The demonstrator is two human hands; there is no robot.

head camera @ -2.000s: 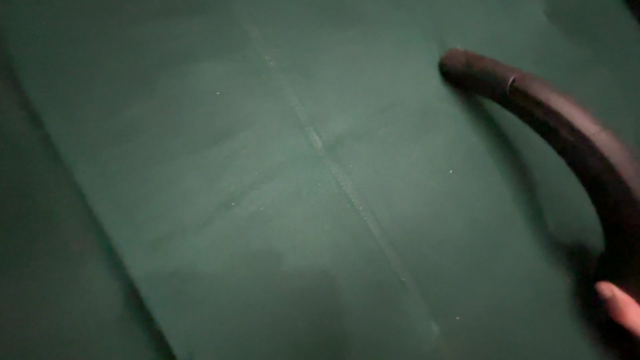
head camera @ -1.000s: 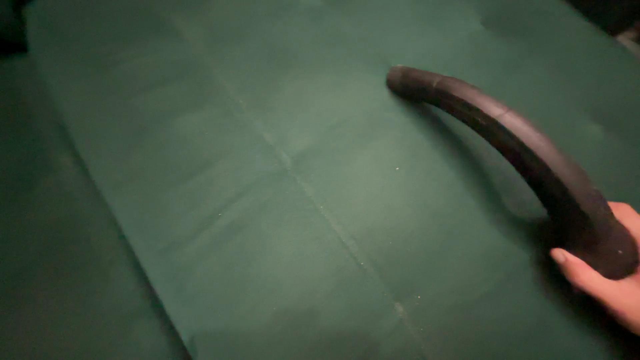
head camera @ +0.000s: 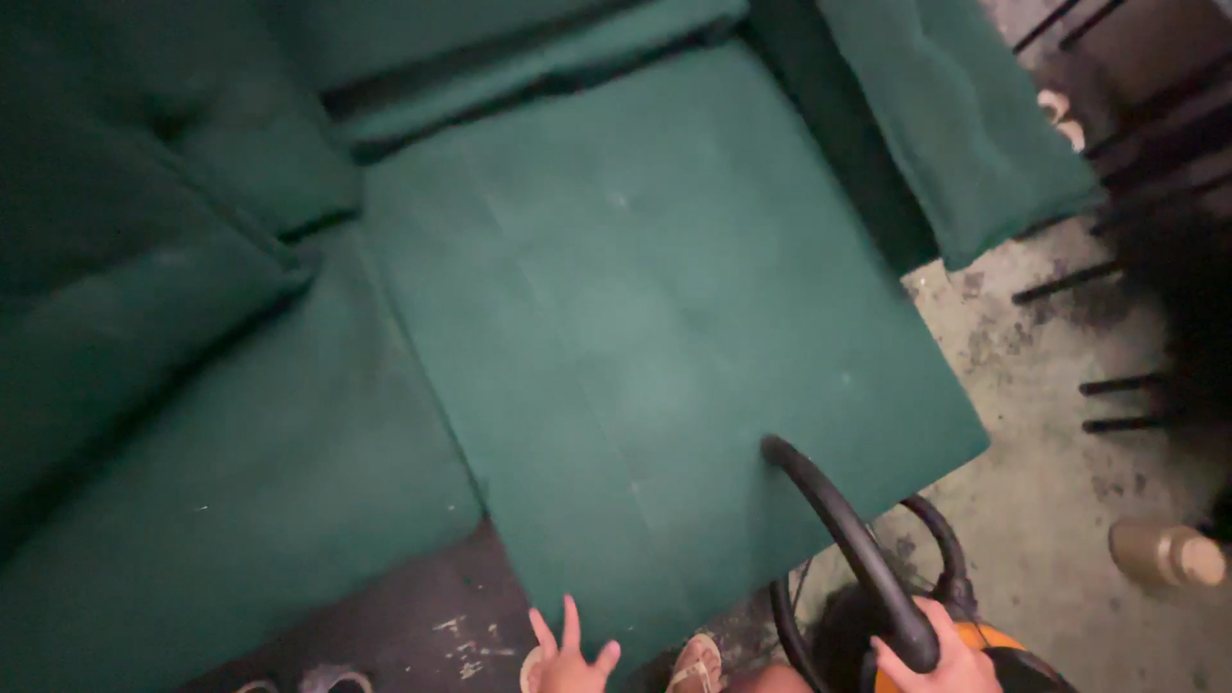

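Observation:
My right hand [head camera: 938,654] grips the lower end of a curved black vacuum cleaner wand [head camera: 852,539] at the bottom right. The wand's open tip rests on or just above the green seat cushion [head camera: 674,318] of a sofa, near its front edge. A black hose [head camera: 948,549] curves down beside my right hand to a vacuum cleaner with an orange body [head camera: 991,635], partly hidden at the bottom edge. My left hand [head camera: 573,664] is over the cushion's front edge at the bottom, fingers spread, holding nothing. Small pale specks show on the green fabric.
The sofa's backrest [head camera: 462,38] and padded armrest [head camera: 972,125] rise beyond the cushion; another seat section [head camera: 318,414] adjoins on the left. Dark metal furniture legs [head camera: 1068,282] and a tan bottle-like container [head camera: 1165,553] are on the stained floor at right. My sandaled feet [head camera: 695,664] show below.
The view has pulled back to take in the whole sofa corner and floor. My left hand has come into view. My right hand still holds the wand.

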